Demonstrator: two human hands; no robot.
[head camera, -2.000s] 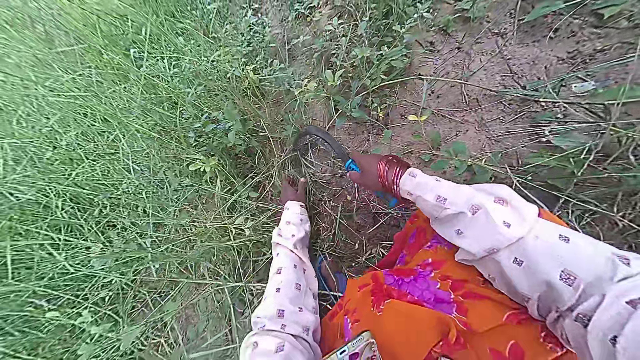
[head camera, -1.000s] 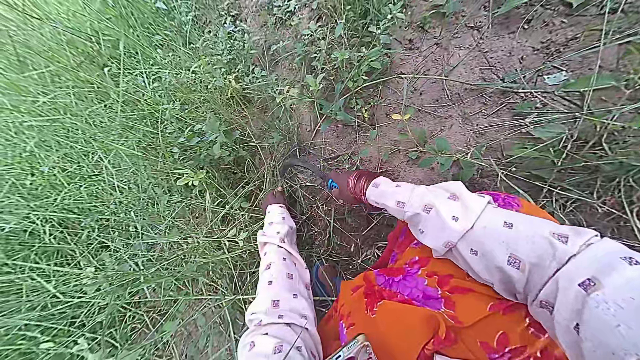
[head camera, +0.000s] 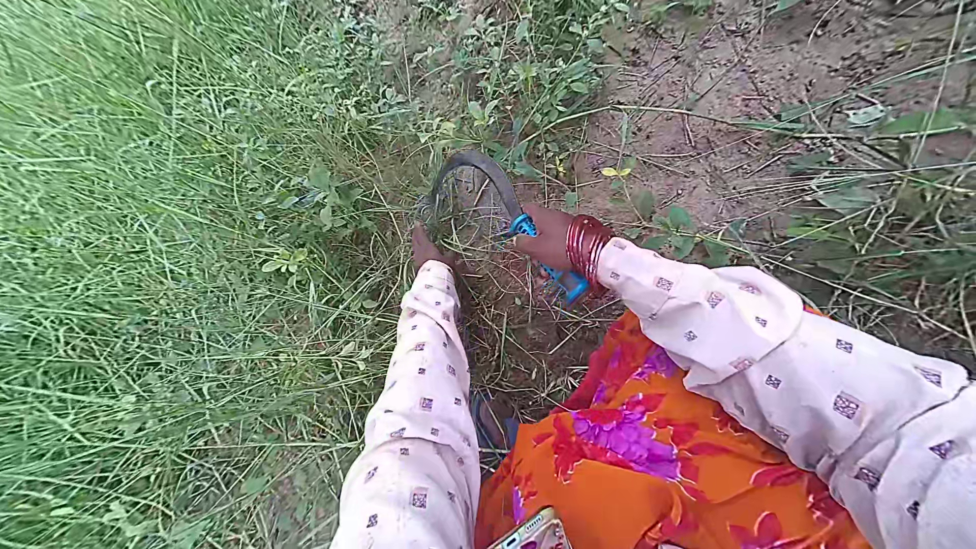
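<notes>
My right hand, with red bangles at the wrist, grips the blue handle of a sickle. Its dark curved blade arcs up and to the left, the far end dipping into grass near my left hand. That hand is low among the grass stems at the blade's far end; its fingers are partly hidden, so whether it grips any stems is unclear. Cut or dry stalks lie on the soil below both hands.
Tall green grass fills the left side. Bare soil with small weeds lies at upper right, and more grass at the right. A sandalled foot, an orange floral garment and a phone are close below.
Since a second ago, the sickle's blade has swung so that more of its curve shows above the grass, and more of the blue handle is visible. My left hand stays low by the stems.
</notes>
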